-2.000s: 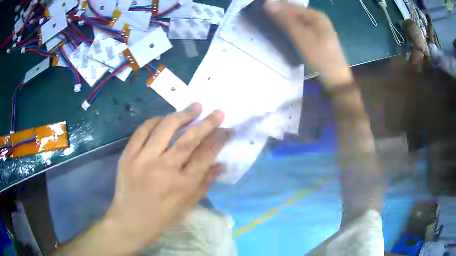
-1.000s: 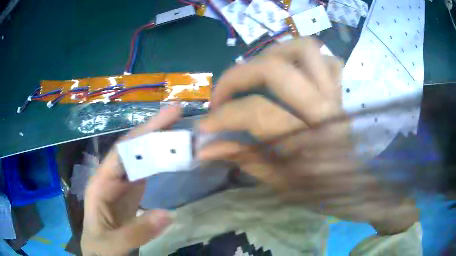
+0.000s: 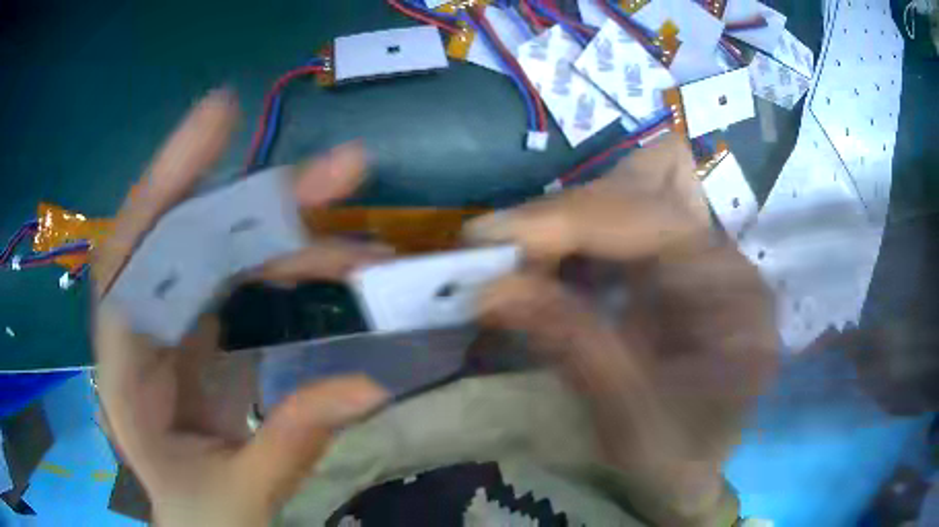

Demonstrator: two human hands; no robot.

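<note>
My left hand [image 3: 175,412] is at the left with a blurred, greyish pad strip [image 3: 206,252] lying along its fingers; two dark marks show on it. My right hand [image 3: 659,309] is blurred and pinches a single white pad [image 3: 438,290] with a small dark square in it. This pad is between my two hands, above the table's front edge. The row of amber flexible circuits [image 3: 402,226] lies behind my hands and is largely hidden by them.
A finished padded piece [image 3: 389,51] with red and blue wires lies beyond my left hand. A loose pile of padded pieces [image 3: 618,72] is at the top right. White pad sheets [image 3: 839,154] lie at the right table edge.
My right hand now holds a separate white pad apart from the strip. The strip has tilted and moved left with my left hand. The view has shifted, with the table things lying further right.
</note>
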